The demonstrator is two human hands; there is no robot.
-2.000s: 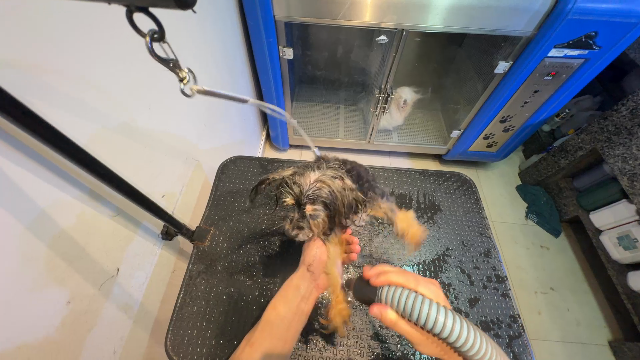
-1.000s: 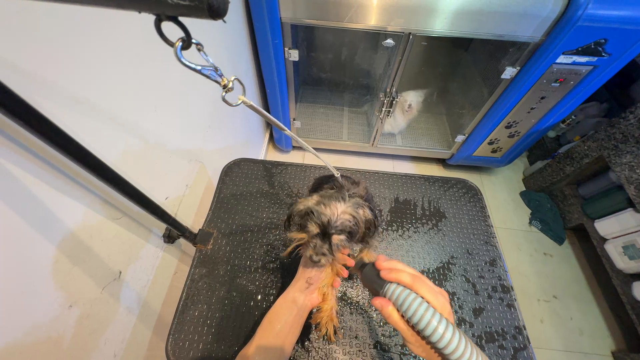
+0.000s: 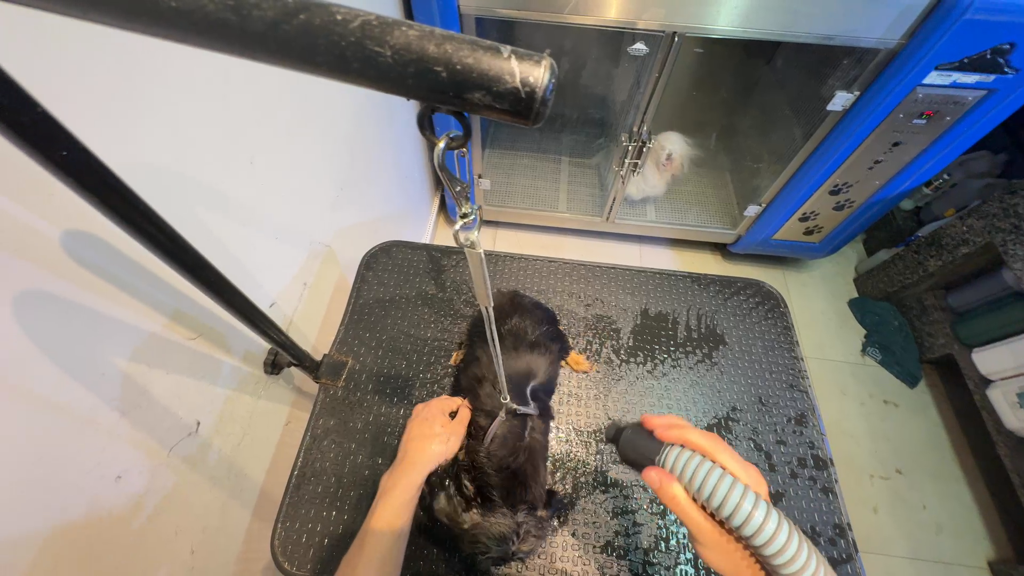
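A small dark dog point(image 3: 512, 360) with tan paws is on the black grooming table point(image 3: 672, 276), its head toward me at the lower edge. My left hand point(image 3: 436, 432) touches the dog's left-of-view side, fingers curled against the fur; whether it grips anything is hidden. My right hand point(image 3: 704, 480) holds a ribbed dryer hose point(image 3: 744, 500) by its black nozzle end, which points toward the dog without touching it. A grooming loop point(image 3: 490, 344) runs from a metal snap hook point(image 3: 456, 180) down to the dog.
The black grooming arm point(image 3: 360, 56) crosses above the table, with a slanted post point(image 3: 152, 216) at left beside the white wall. Beyond stands a blue drying cabinet point(image 3: 872, 144) with a white dog point(image 3: 660, 166) behind glass. A dark green cloth point(image 3: 886, 340) lies on the floor at right.
The dog has turned; its face showed before, and now its back does. My left hand has moved from under its front to its side. The nozzle is now farther from the dog.
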